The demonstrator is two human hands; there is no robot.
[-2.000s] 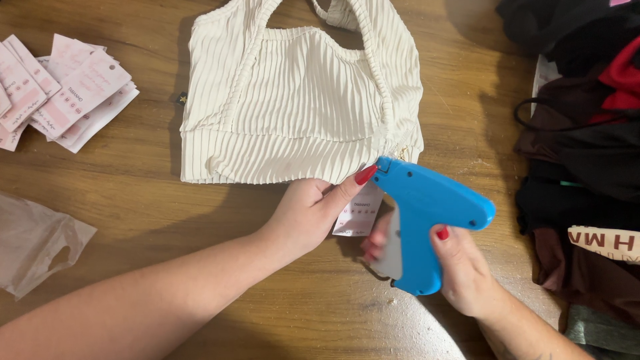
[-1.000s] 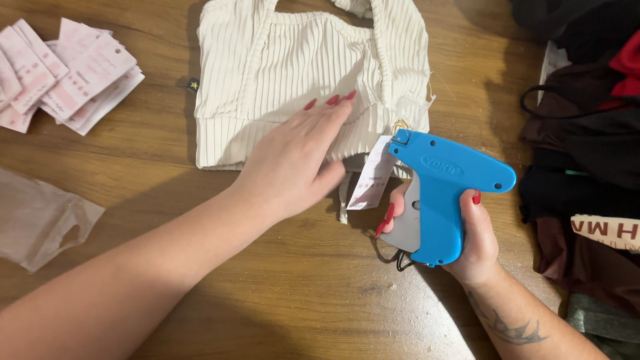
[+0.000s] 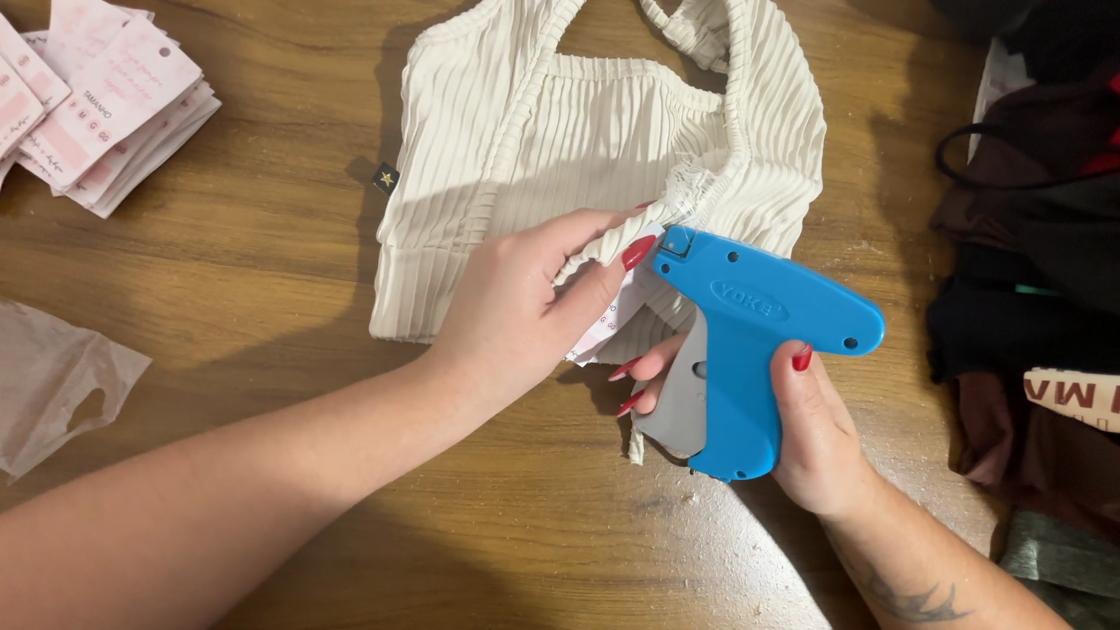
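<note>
A cream ribbed garment (image 3: pixel 604 131) lies on the wooden table, with a small black tab bearing a gold star (image 3: pixel 386 178) at its left edge. My left hand (image 3: pixel 534 297) pinches a lifted fold of its fabric between thumb and fingers. My right hand (image 3: pixel 809 411) is wrapped around a blue tagging gun (image 3: pixel 744 350), its fingers at the grey trigger (image 3: pixel 678 402). The gun's tip meets the pinched fabric beside my left thumb. A pink and white paper tag (image 3: pixel 604 328) hangs just under the tip, partly hidden by my left thumb. Whether the needle is through the fabric cannot be seen.
Several printed card tags (image 3: pixel 131 96) lie piled at the upper left. A translucent plastic bag (image 3: pixel 61 385) rests at the left edge of the wooden table (image 3: pixel 420 525). Dark folded garments (image 3: pixel 1032 306) are heaped along the right side, with a beige lettered band (image 3: pixel 1072 398) among them.
My left hand has gone from lying flat on the garment to pinching a raised fold at the gun's tip. The tag, hanging from the gun's tip a second ago, is now partly behind my thumb.
</note>
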